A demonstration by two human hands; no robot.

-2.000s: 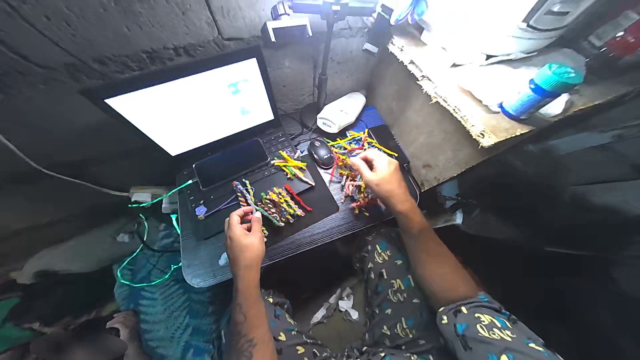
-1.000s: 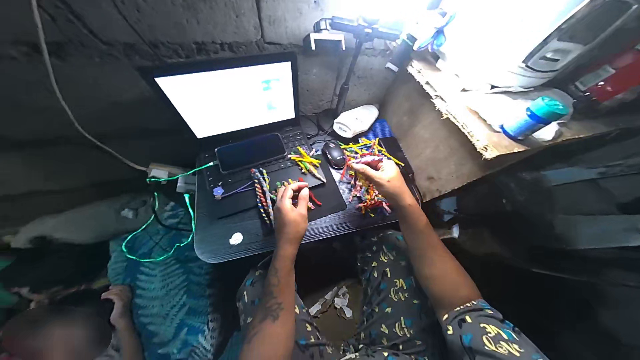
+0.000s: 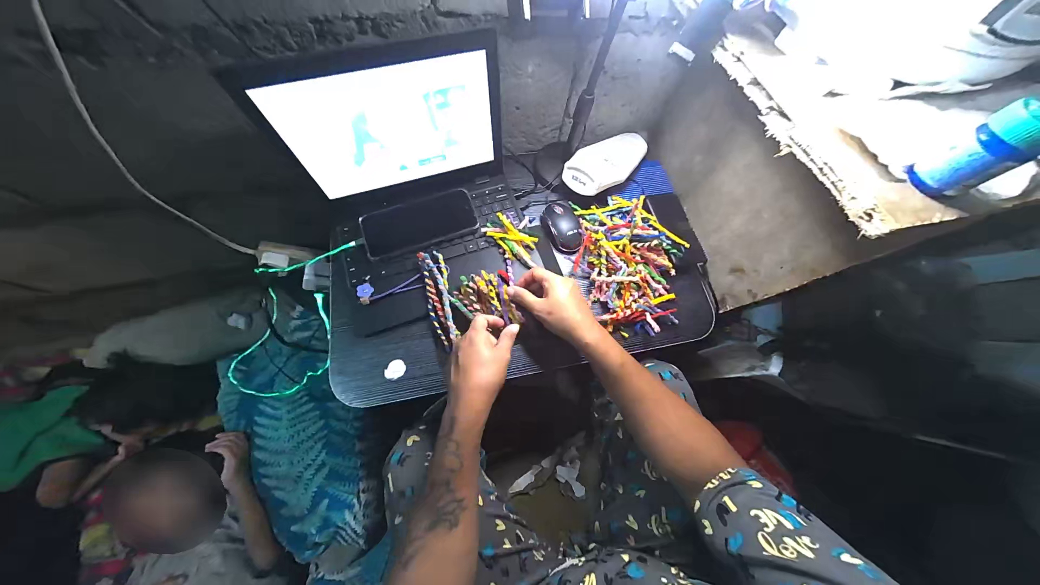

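Observation:
A large heap of short multicoloured braided cords [image 3: 630, 264] lies on the right of the small table. Longer braided cords [image 3: 437, 296] lie side by side at the laptop's front edge, with a row of yellow, brown and green ones [image 3: 484, 292] beside them. My left hand [image 3: 483, 345] is at the near end of this row, its thumb and fingertips on a purplish cord [image 3: 508, 305]. My right hand [image 3: 556, 305] pinches the upper part of that same cord. A few yellow and green cords [image 3: 513, 237] rest on the laptop's keyboard corner.
An open laptop [image 3: 406, 122] stands behind, with a phone [image 3: 418, 223] on its keyboard. A black mouse [image 3: 562, 226], a white device [image 3: 605, 164] and a lamp stand [image 3: 581, 114] are near the heap. A green cable [image 3: 272, 393] hangs at the left. Two people lie at lower left.
My right hand has moved left from the heap to the row of cords beside my left hand. The view has shifted, and more of the people at lower left shows.

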